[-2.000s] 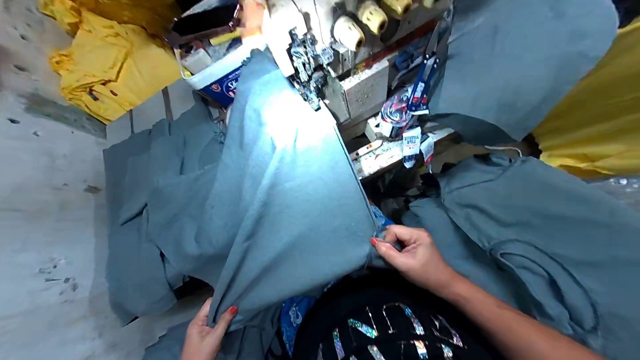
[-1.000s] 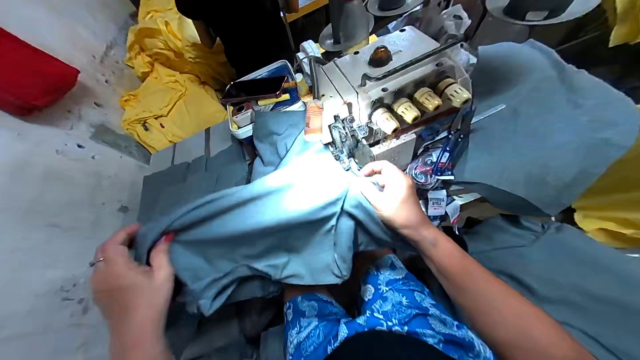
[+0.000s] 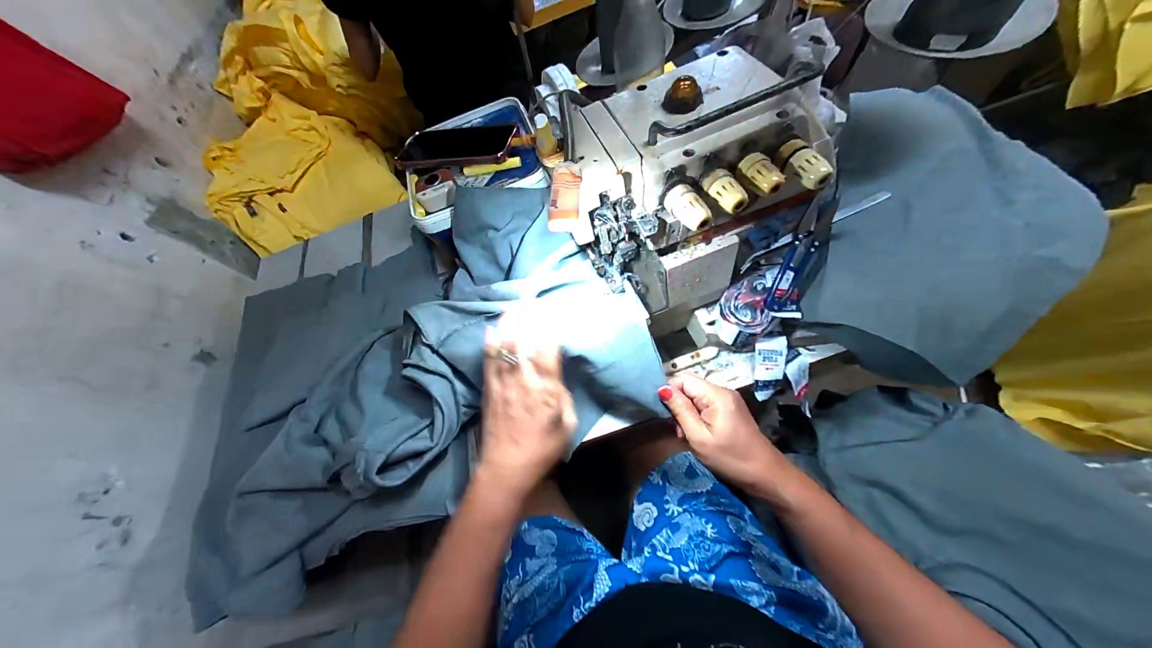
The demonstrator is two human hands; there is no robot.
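Note:
Grey fabric (image 3: 360,432) lies bunched across the left of the sewing table, and one edge of it reaches the needle area of an industrial overlock sewing machine (image 3: 720,99). My right hand (image 3: 720,427) pinches the near right corner of this fabric between thumb and fingers, just below the presser foot (image 3: 619,247). My left hand (image 3: 526,405), blurred and wearing a ring, lies over the brightly lit part of the cloth; whether its fingers grip the cloth cannot be told. The machine's lamp washes out the fabric beside the foot.
A tub (image 3: 432,216) with a phone (image 3: 468,146) on it stands left of the machine. Thread snips (image 3: 792,270), a tape roll (image 3: 749,301) and labels (image 3: 770,360) lie at right. Grey panels (image 3: 954,225) and yellow garments (image 3: 306,171) lie around. A person in black (image 3: 450,54) is beyond.
My left hand has moved right, from the fabric's left part to near the presser foot. My right hand has come down from beside the foot to the cloth's near corner.

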